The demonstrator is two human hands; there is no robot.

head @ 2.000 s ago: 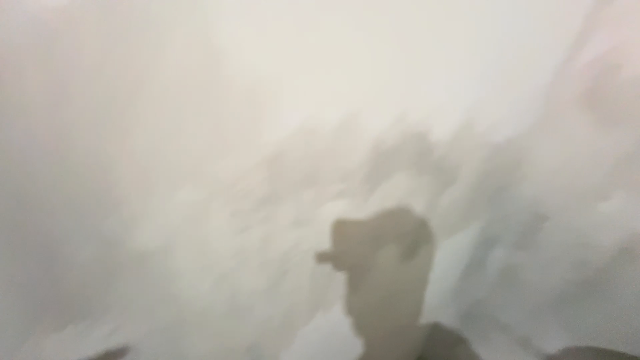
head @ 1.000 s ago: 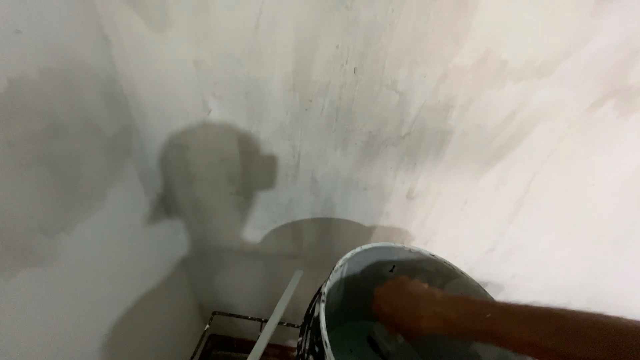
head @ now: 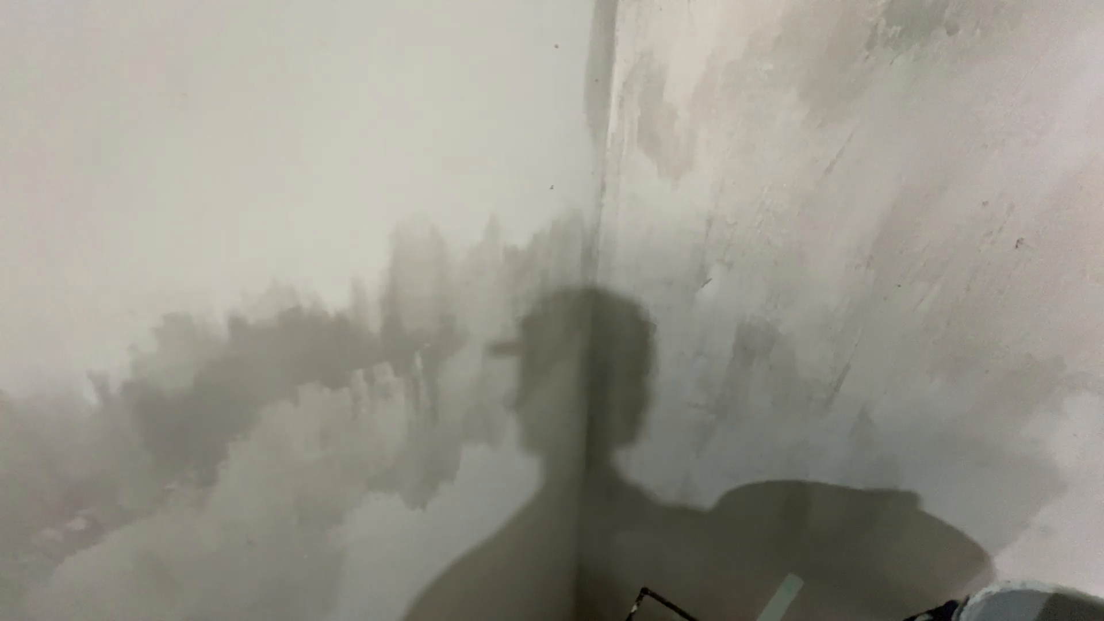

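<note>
Neither my left hand nor my right hand shows in the head view. At the bottom right corner, only the rim of a bucket (head: 1005, 595) is visible; what it holds is hidden. Left of it the end of a pale flat strip (head: 782, 597) sticks up from the lower edge. Patchy, damp-looking areas mark the left wall (head: 285, 362) and the right wall (head: 776, 259).
The two walls meet at a vertical corner (head: 604, 172). A person's shadow (head: 586, 371) falls across it. The corner of a thin dark metal frame (head: 645, 592) pokes up at the bottom edge.
The view has swung left and up from the bucket. A hand and forearm, seen over the bucket one second ago, are out of view now.
</note>
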